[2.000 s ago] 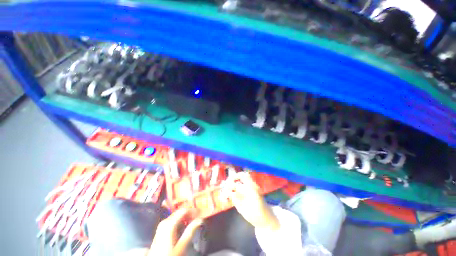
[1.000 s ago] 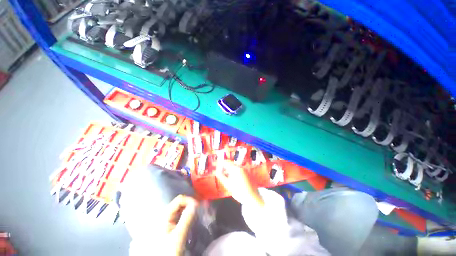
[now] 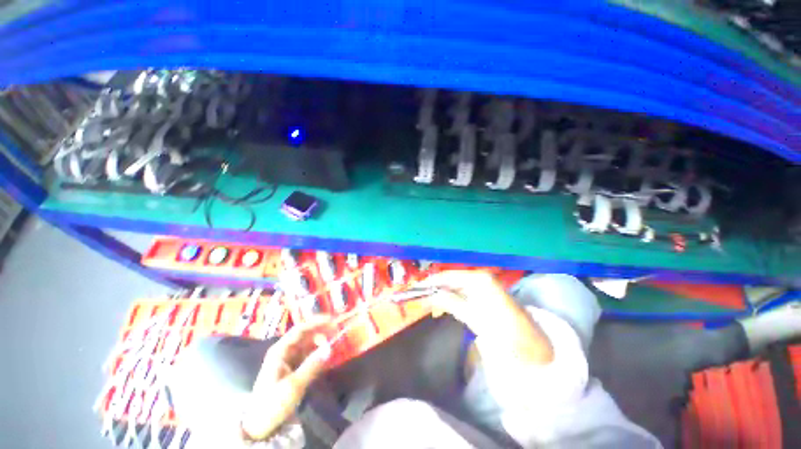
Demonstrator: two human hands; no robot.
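An open smartwatch [image 3: 400, 296] with a pale strap is stretched between my two hands, above the orange-red compartment tray [image 3: 373, 330] at my knees. My left hand [image 3: 294, 355] holds one strap end at the lower left. My right hand [image 3: 461, 294] holds the other end and the part by the dark face. Closed watches with pale straps stand in the tray's rear pockets. The supply tray [image 3: 230, 312] lies at the lower left, with long rows of open straps overhanging its front. My fingertips are partly blurred by glare.
The blue shelf edge [image 3: 351, 246] runs just beyond the tray. The green shelf holds rows of pale-strapped watches, a square-faced watch [image 3: 299, 205], a black cable [image 3: 230, 206] and a black box [image 3: 294, 164] with a blue light. Three lit watches [image 3: 219, 255] sit below. Orange-red trays [image 3: 736, 405] are stacked right.
My left hand has risen from my lap to hold a strap end. My right hand has moved from the tray's pockets to the right, now with an open watch. The view has shifted.
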